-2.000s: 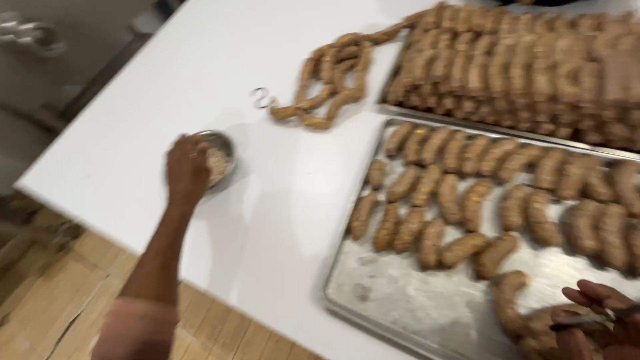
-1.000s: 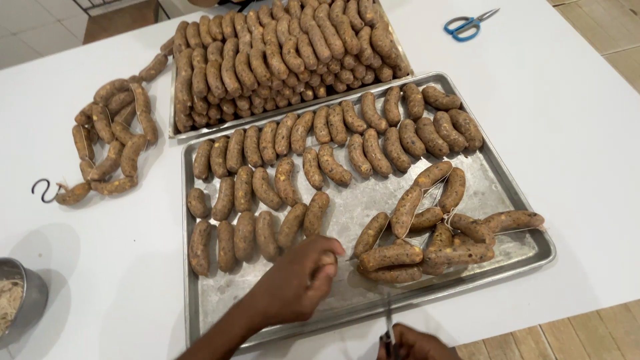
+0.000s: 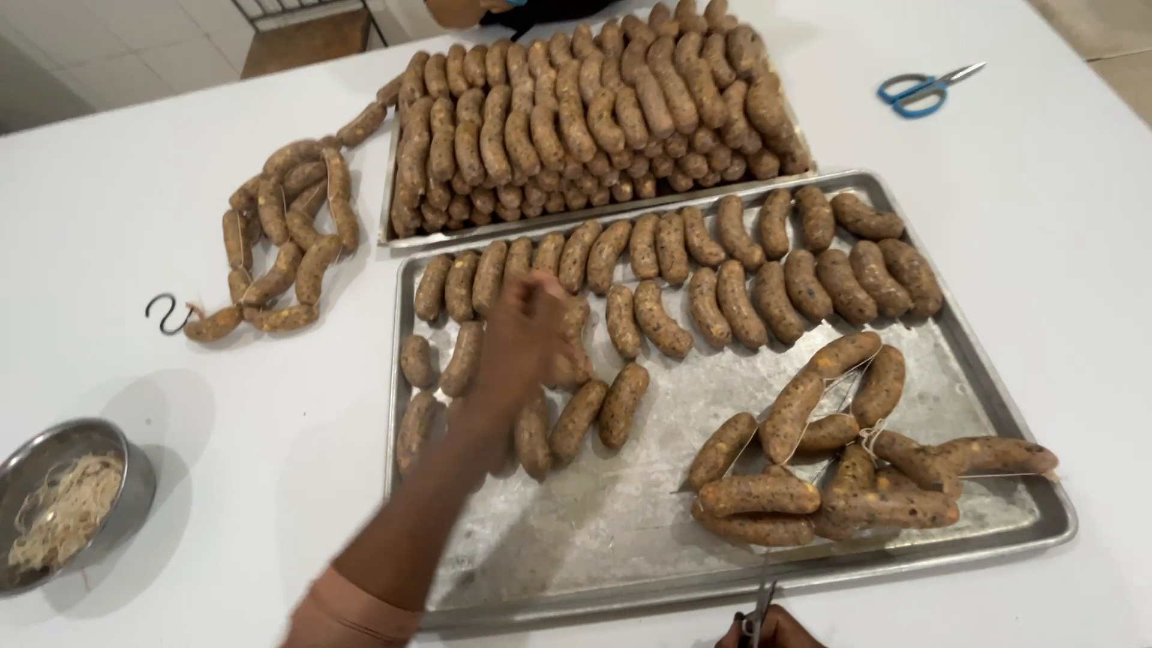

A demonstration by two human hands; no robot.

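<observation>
My left hand (image 3: pixel 531 333), blurred, is over the rows of cut sausages at the left of the near metal sheet tray (image 3: pixel 666 549); whether it grips a sausage cannot be told. At the bottom edge my right hand (image 3: pixel 776 630) holds a pair of scissors (image 3: pixel 759 616), blades pointing up toward the tray's front rim. Linked sausages tied with string (image 3: pixel 792 414) lie in a heap on the tray's right side, one end overhanging the rim. Separate sausages (image 3: pixel 738 301) fill rows along the back and left.
Behind stands a second tray piled with sausages (image 3: pixel 576 117). A linked sausage coil (image 3: pixel 288 234) lies at left beside a black S-hook (image 3: pixel 166 315). A metal bowl (image 3: pixel 135 504) holds string and casing scraps. Blue-handled scissors (image 3: pixel 927 93) lie at back right. Part of a person (image 3: pixel 558 11) shows beyond.
My left hand has moved from beside the linked heap up and left over the rows. Earlier it was at the metal bowl. My right hand with the scissors is lower in view.
</observation>
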